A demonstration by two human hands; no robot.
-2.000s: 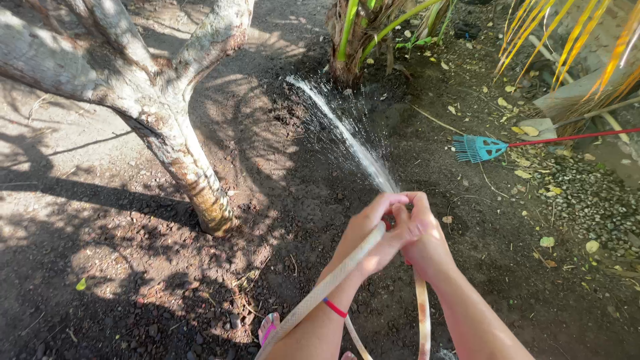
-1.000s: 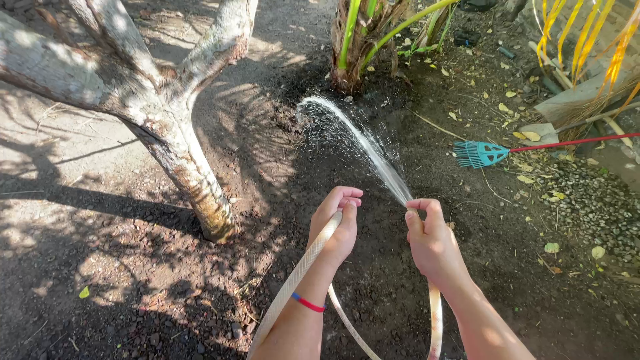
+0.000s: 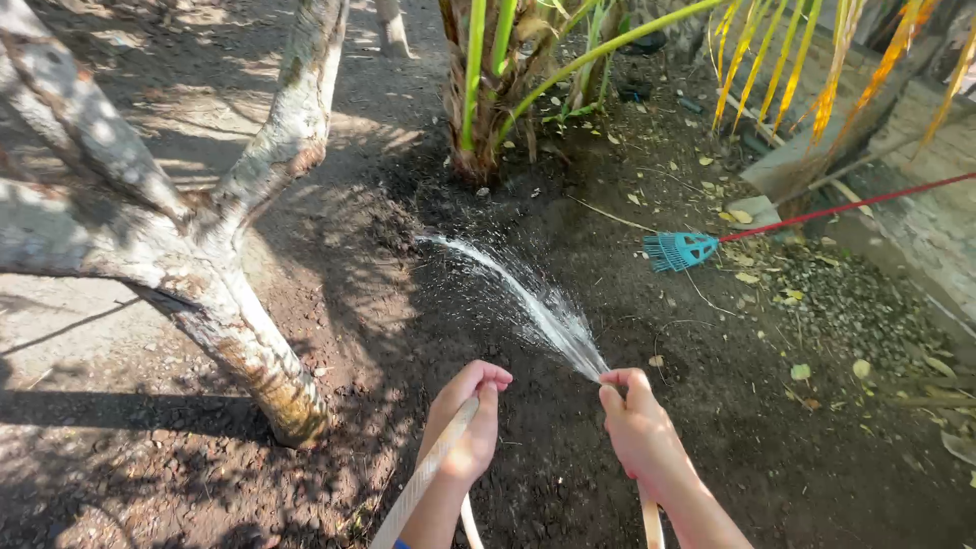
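My right hand [image 3: 640,419] grips the end of a pale garden hose [image 3: 651,518], thumb and fingers at its mouth. Water [image 3: 534,305] sprays from there up and to the left, landing on dark wet soil [image 3: 488,366] below a palm's base. To the left, my left hand [image 3: 469,419] is closed around another length of the same hose, which runs down past the forearm. The two hands are apart. Most of the hose end is hidden inside my right hand.
A whitewashed tree trunk [image 3: 244,328] forks at the left. The palm [image 3: 480,137] stands at the top middle. A blue fan rake [image 3: 682,250] with a red handle [image 3: 846,206] lies at the right, near gravel [image 3: 854,305] and fallen leaves. Yellow fronds [image 3: 808,69] hang at the top right.
Two seconds ago my hands were together at the hose's mouth; now they are apart, the left one on a separate length of hose. Water runs throughout.
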